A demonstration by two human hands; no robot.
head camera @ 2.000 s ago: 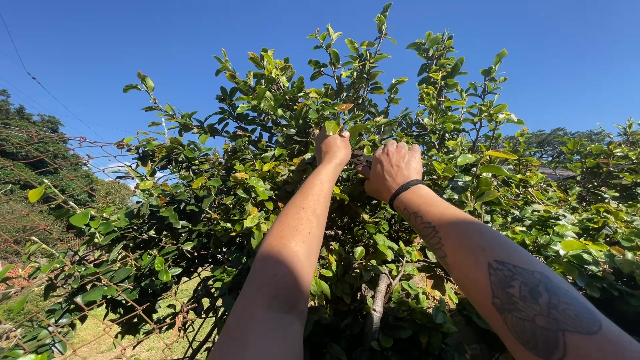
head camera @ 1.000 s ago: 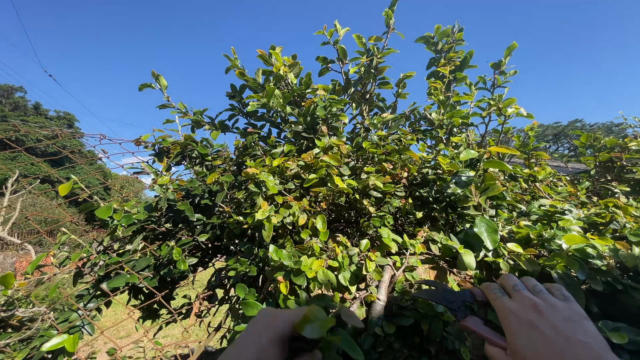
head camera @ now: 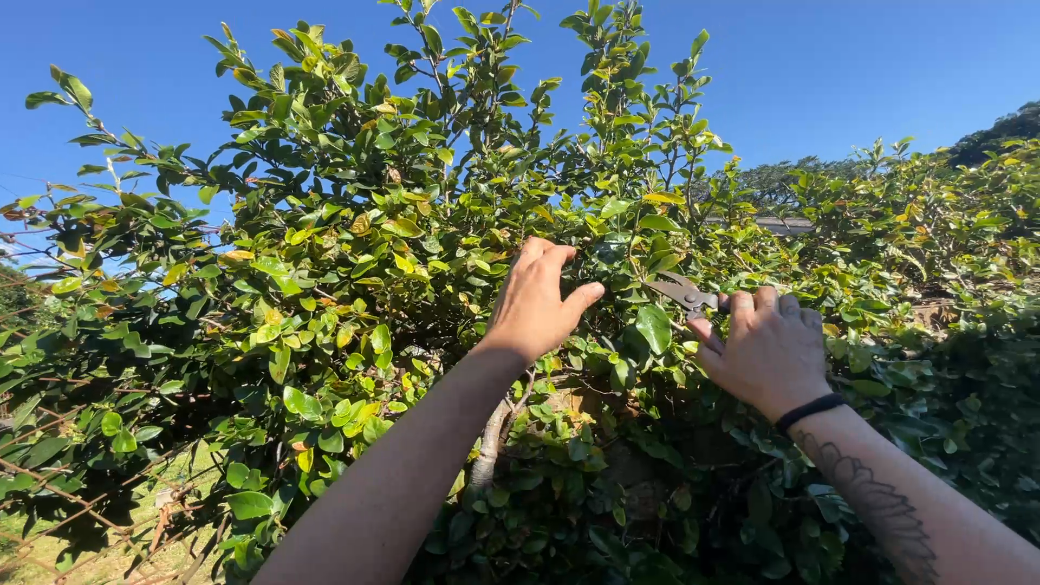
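My right hand [head camera: 768, 349] grips the handles of a pair of pruning shears [head camera: 686, 294], whose blades are parted and point left into the leaves of a dense green shrub [head camera: 357, 236]. A black band circles that wrist. To the left of the shears my left hand [head camera: 540, 301] reaches up to the foliage, thumb and fingers apart, with nothing seen in it. A large glossy leaf [head camera: 653, 328] hangs just below the blades. Whether a stem lies between the blades cannot be told.
A rusty wire fence [head camera: 81, 504] runs along the lower left, with grass behind it. A thick bare branch [head camera: 487, 447] rises below my left hand. More hedge [head camera: 918, 236] spreads to the right, with part of a roof [head camera: 784, 225] behind it.
Both hands have risen from the bottom of the view to the shrub's middle. My left hand, low among leaves a second ago, is now spread. The view has shifted to the right.
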